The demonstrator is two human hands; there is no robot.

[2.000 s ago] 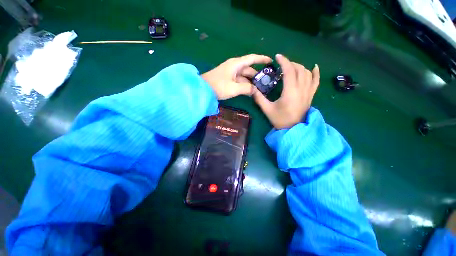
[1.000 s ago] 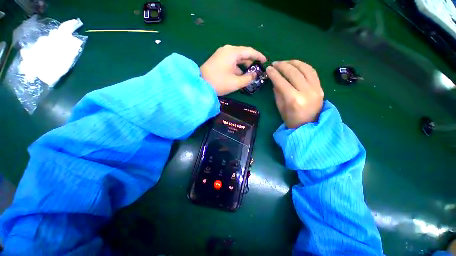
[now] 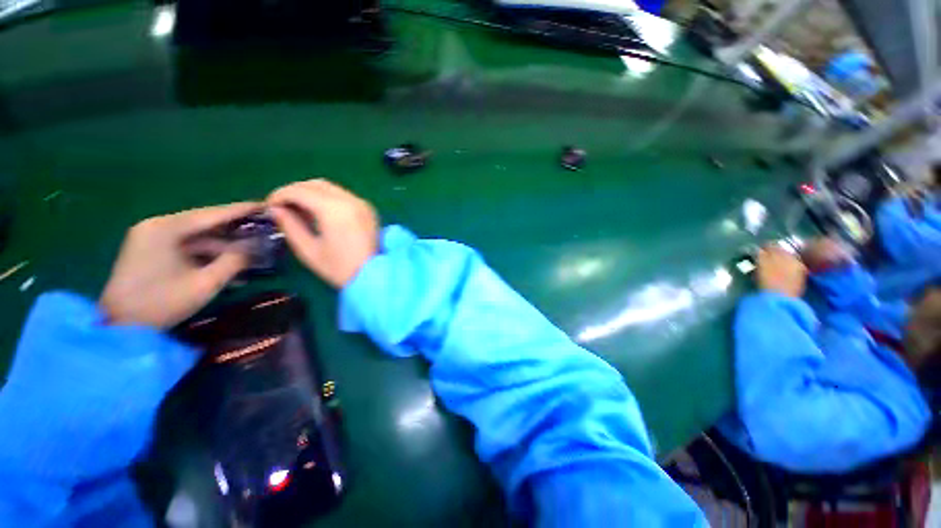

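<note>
My left hand (image 3: 170, 263) holds a small black unit (image 3: 262, 243) between thumb and fingers, above the top end of the smartphone. My right hand (image 3: 332, 229) touches the unit's right side with its fingertips; the picture is blurred and I cannot tell whether it grips the unit or a small part. The smartphone (image 3: 263, 413) lies on the green bench below my hands, its screen dark with a red button near the lower end. Small gold bits show at its right edge.
Two more black units lie on the green bench (image 3: 495, 222), one beyond my right hand (image 3: 406, 157) and one farther right (image 3: 573, 157). A large dark block (image 3: 279, 52) stands at the back. Blue-sleeved people (image 3: 825, 371) sit at the right.
The view has swung to the right, so my hands and the phone appear farther left and neighbouring workers show. The unit stays in my left hand. My right fingertips are now against it.
</note>
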